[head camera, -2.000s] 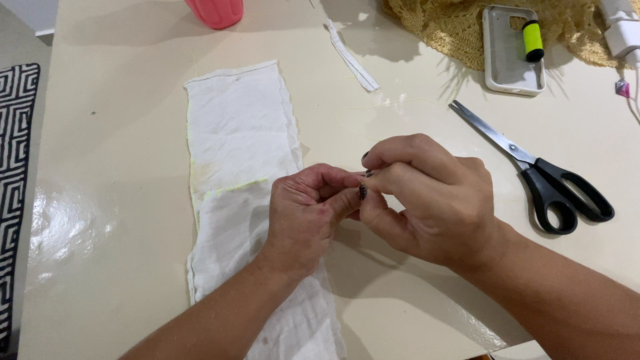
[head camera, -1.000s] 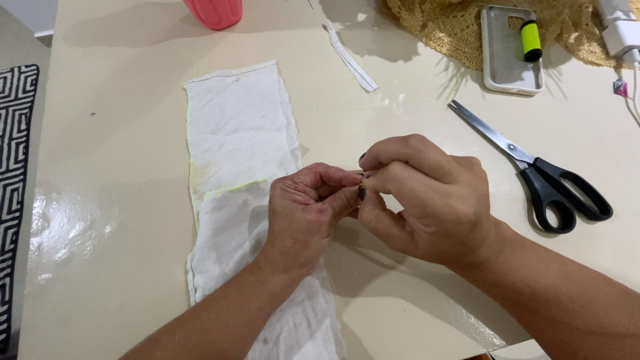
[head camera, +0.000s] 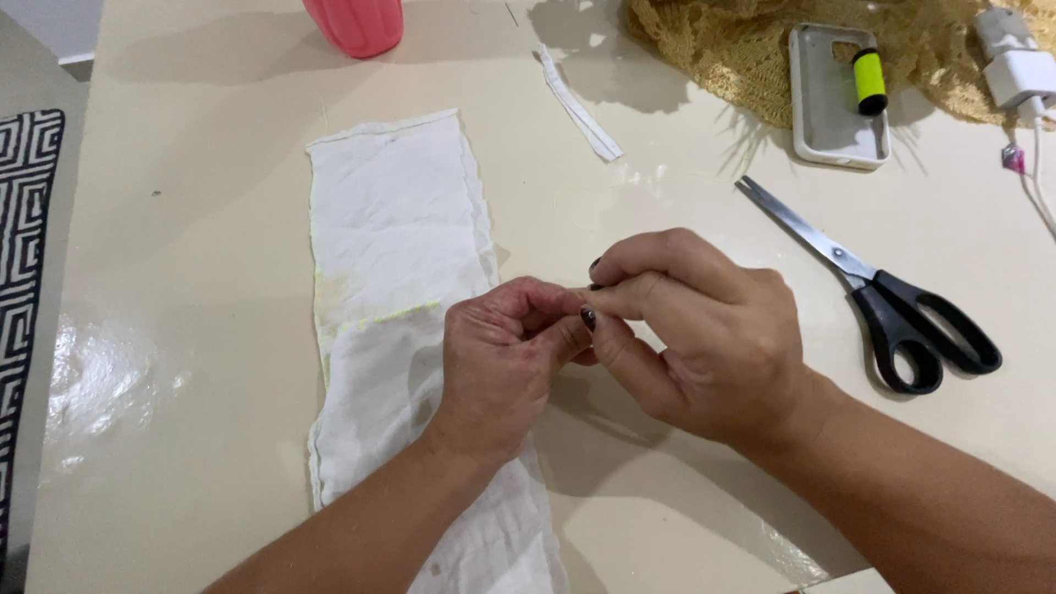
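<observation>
My left hand (head camera: 503,363) is above the right edge of a long white cloth (head camera: 396,206), its fingertips pinched together. My right hand (head camera: 701,330) meets it there, thumb and fingers also pinched. Whatever lies between the fingertips is too small or too hidden to make out. Yellow-green stitching crosses the cloth just left of my left hand. Black-handled scissors (head camera: 862,285) lie to the right of my right hand, blades almost closed. A narrow white fabric strip (head camera: 577,107) rests beyond the hands.
A yellow-green thread spool (head camera: 869,81) lies on a pale phone case (head camera: 837,140) by a mustard openwork cloth (head camera: 742,49). A white charger (head camera: 1019,78) with its cable is at the far right. A pink cup (head camera: 359,25) stands at the back of the glossy table (head camera: 190,330).
</observation>
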